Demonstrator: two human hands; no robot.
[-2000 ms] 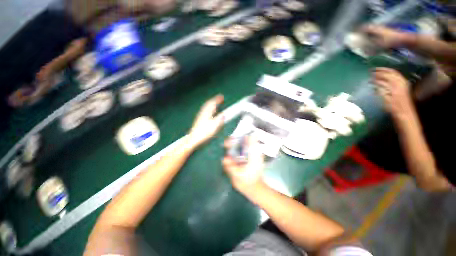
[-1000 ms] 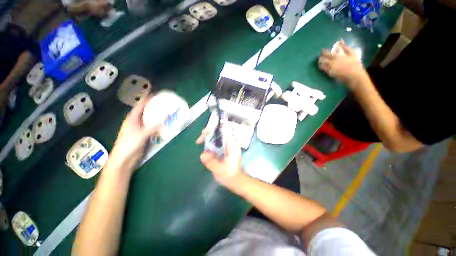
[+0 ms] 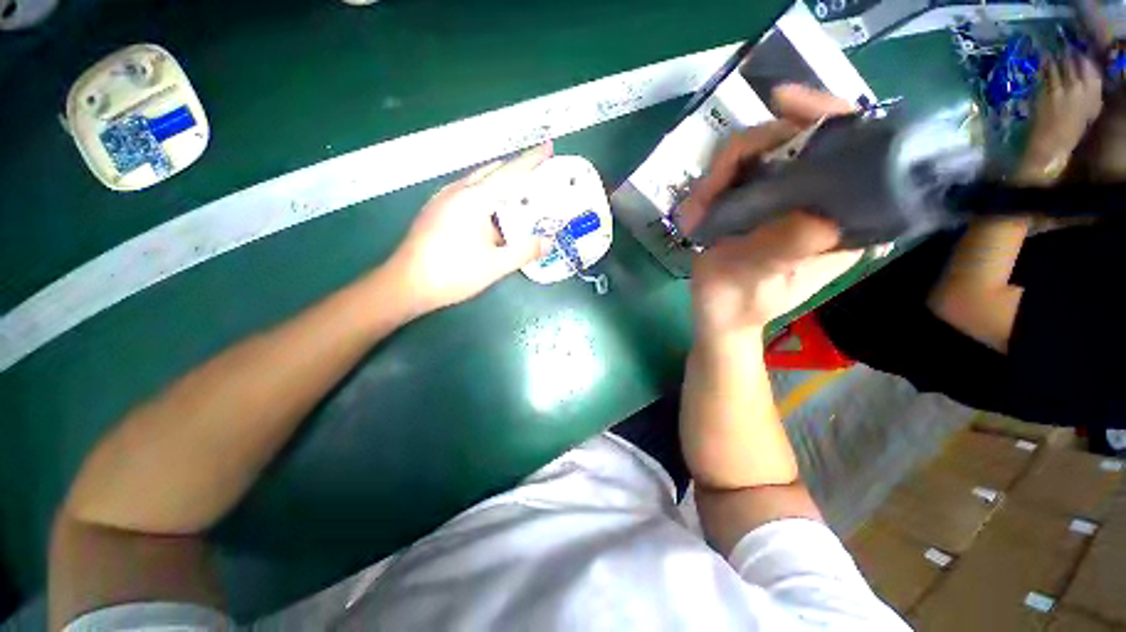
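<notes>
My left hand (image 3: 463, 235) holds a cream housing shell (image 3: 564, 188) by its left edge, over the green bench. The open side faces up and shows a circuit board (image 3: 551, 247) with a bright-blue component (image 3: 579, 225). Lead wires run to a small round end piece (image 3: 601, 284) at the shell's lower edge. My right hand (image 3: 772, 253) grips the dark electric screwdriver (image 3: 809, 188), which is blurred. Its tip points left, to the right of the shell and apart from it. The screw feeder (image 3: 716, 130) is partly hidden behind my right hand.
Another shell with a board (image 3: 138, 117) lies at the upper left. A pale strip (image 3: 309, 173) crosses the green bench (image 3: 408, 383). A neighbouring worker's hand (image 3: 1059, 109) is by blue wired parts (image 3: 1013, 72) at the upper right. A red stool (image 3: 805, 346) and brown cartons (image 3: 975, 506) are at the right.
The view has shifted. My left hand has brought the shell closer to the near side of the pale strip. My right hand has raised the screwdriver, now held sideways beside the feeder.
</notes>
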